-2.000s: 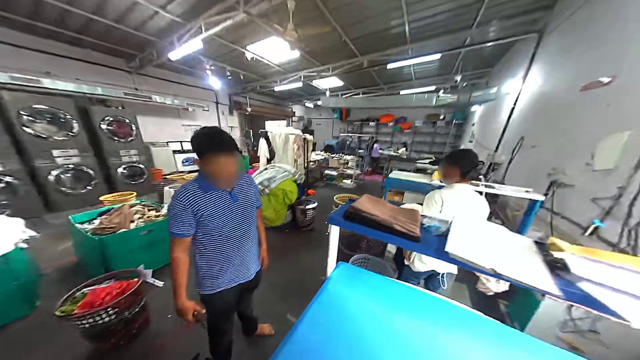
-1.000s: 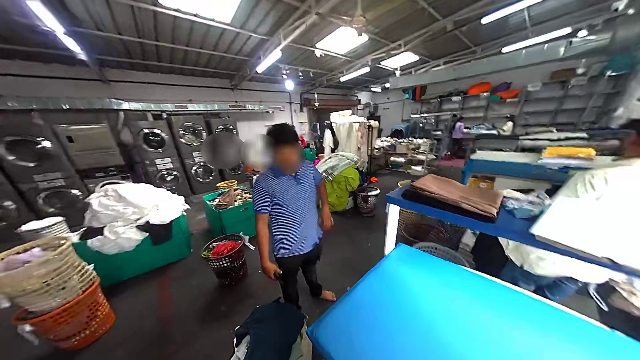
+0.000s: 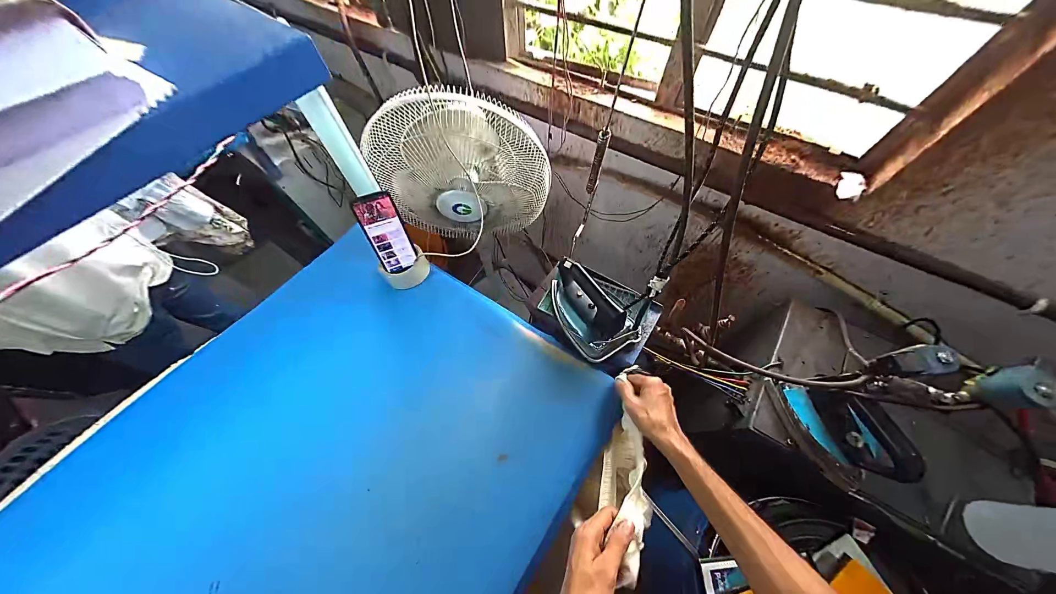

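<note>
At the right edge of a blue padded ironing table (image 3: 371, 421), a strip of off-white cloth (image 3: 629, 470) hangs between my two hands. My right hand (image 3: 652, 406) grips its upper end by the table's corner. Lower down, my left hand (image 3: 596, 551) pinches the same cloth between thumb and fingers. Just beyond my right hand, an electric iron (image 3: 590, 305) rests on a stand at the table's far corner. A smartphone (image 3: 385, 233) leans upright against a roll of tape (image 3: 406, 272) on the table's far edge.
A white fan (image 3: 458, 161) stands behind the table, below a barred window. Cords hang near the iron. A second iron (image 3: 858, 429) lies at right among pipes. At left are another blue table (image 3: 247, 58) and a person's white-clothed body (image 3: 82, 289).
The view has swung strongly from the room to the ironing table and window wall. Both my hands, not visible in the earlier frames, are now in view on the off-white cloth.
</note>
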